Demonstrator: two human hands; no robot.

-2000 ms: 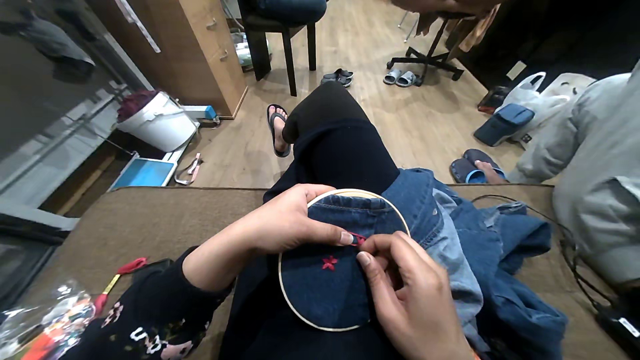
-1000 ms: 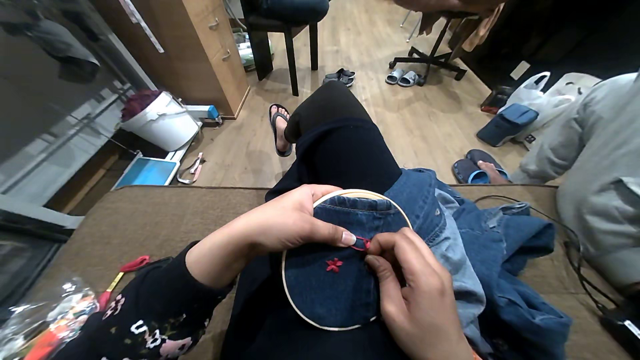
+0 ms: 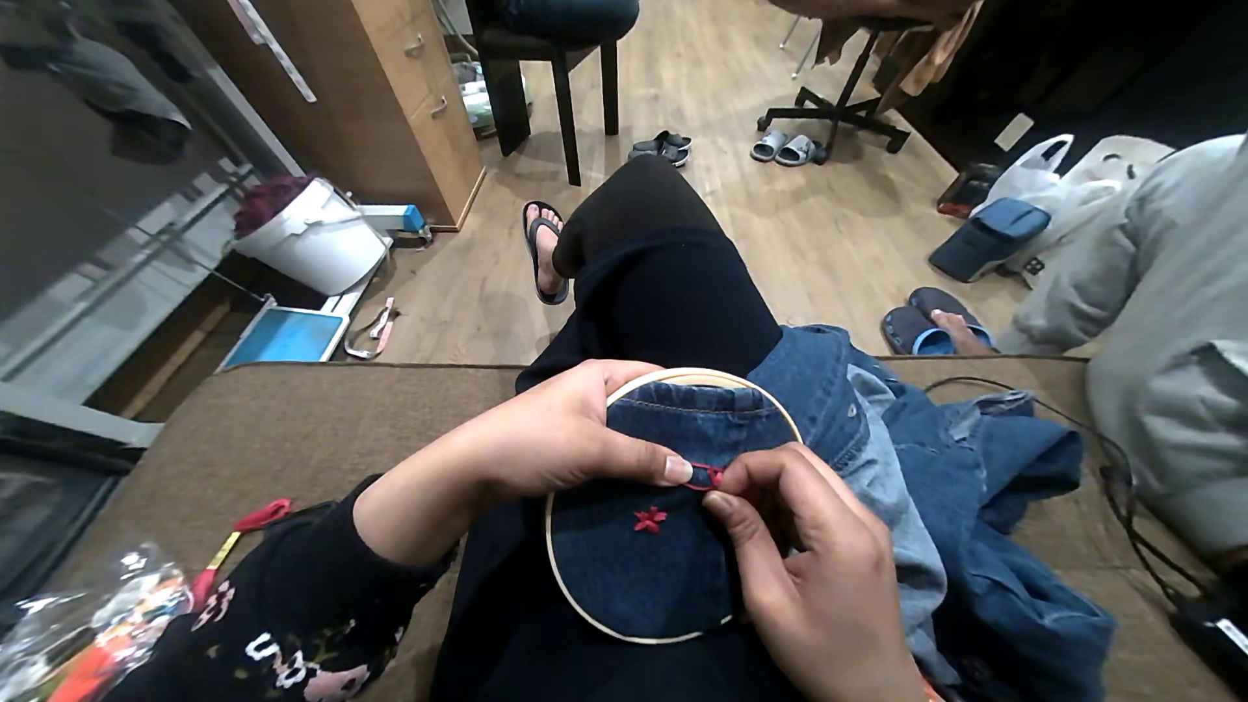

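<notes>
A wooden embroidery hoop [image 3: 558, 575] holds dark blue denim [image 3: 624, 585] taut over my lap. My left hand [image 3: 575, 429] grips the hoop's upper left rim, its thumb lying on the cloth beside a loop of red thread [image 3: 700, 478]. At the loop's right end, my right hand [image 3: 819, 556] has its thumb and index fingertips close together at the red stitching; whether a needle is between them cannot be seen. A small red embroidered flower [image 3: 649, 520] lies below the loop. The rest of the denim garment [image 3: 1004, 507] spreads to the right.
I sit on a brown couch [image 3: 244, 429]. A plastic bag of colourful threads [image 3: 117, 624] and a red thread skein [image 3: 263, 515] lie at left. A black cable [image 3: 1121, 487] runs at right, near another person's grey-clothed leg [image 3: 1160, 244]. A white bucket [image 3: 322, 239] stands beyond the couch.
Both hands stay at the same part of the hoop. The red thread between the fingertips has come to show as an open loop on the cloth.
</notes>
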